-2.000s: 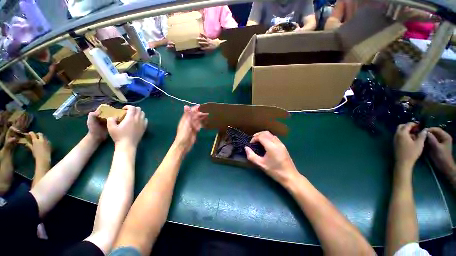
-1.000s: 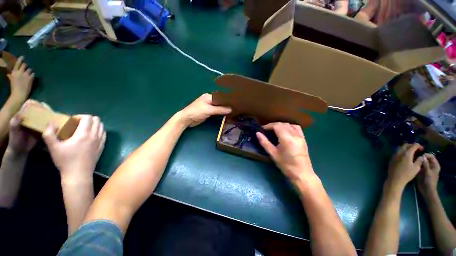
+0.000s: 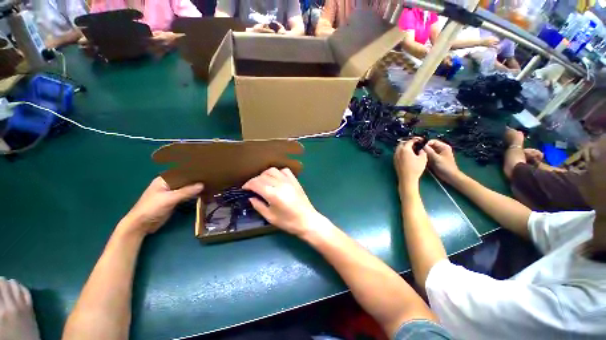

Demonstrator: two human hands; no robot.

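Observation:
A small brown mailer box (image 3: 247,232) lies on the green bench in front of me, its lid standing open at the back. A black cable bundle (image 3: 229,199) lies inside, above a dark, shiny patch in the box bottom. My left hand (image 3: 158,202) grips the left edge of the box, thumb at the lid's lower left corner. My right hand (image 3: 279,197) is over the right part of the box, fingers bent down on the cables. The fingertips and the right end of the inside are partly hidden.
A large open shipping box (image 3: 296,106) stands behind the mailer box. A white cord (image 3: 100,133) crosses the bench to a blue device (image 3: 50,99) at left. A black cable pile (image 3: 372,123) lies at right, beside a neighbour's hands (image 3: 425,159). Other people sit across the bench.
The view has swung right, so the boxes appear farther left. My left hand has moved down from the lid's edge to the box's left side. My right hand stays at the cables.

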